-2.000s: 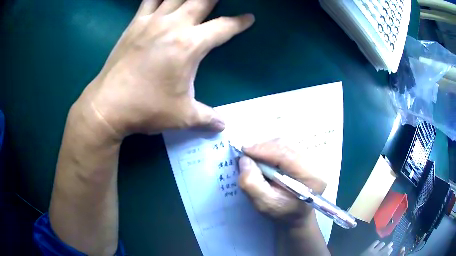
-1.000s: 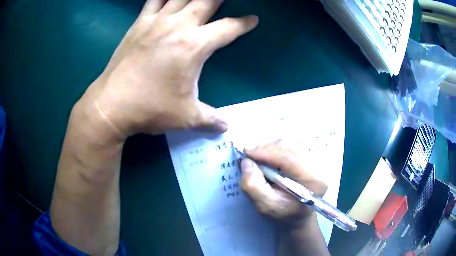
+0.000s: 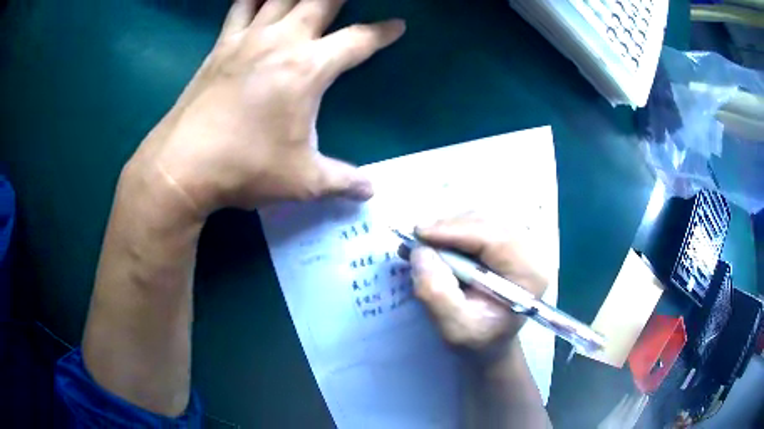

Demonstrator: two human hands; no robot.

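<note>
The white record sheet (image 3: 469, 176) lies on the dark green mat, with rows of handwritten characters on its left part. My right hand (image 3: 477, 281) rests over the sheet and grips a slim gel pen (image 3: 511, 297) with a clear, silvery barrel. The pen tip is just right of the top handwritten row; whether it touches the paper I cannot tell. My left hand (image 3: 260, 117) lies spread on the mat and the sheet's upper left edge, its thumb on the paper. Some of its fingertips are cut off by the top edge.
Stacked white blister trays (image 3: 603, 42) stand at the upper right, beside a crumpled clear plastic bag (image 3: 695, 117). At the lower right are a tan cardboard piece (image 3: 624, 310), a red parts bin (image 3: 656, 352) and black component trays (image 3: 702, 243).
One more character shows in the top handwritten row. My right hand has shifted the pen tip right of that row. The sheet, trays and bag appear slightly further left in the view.
</note>
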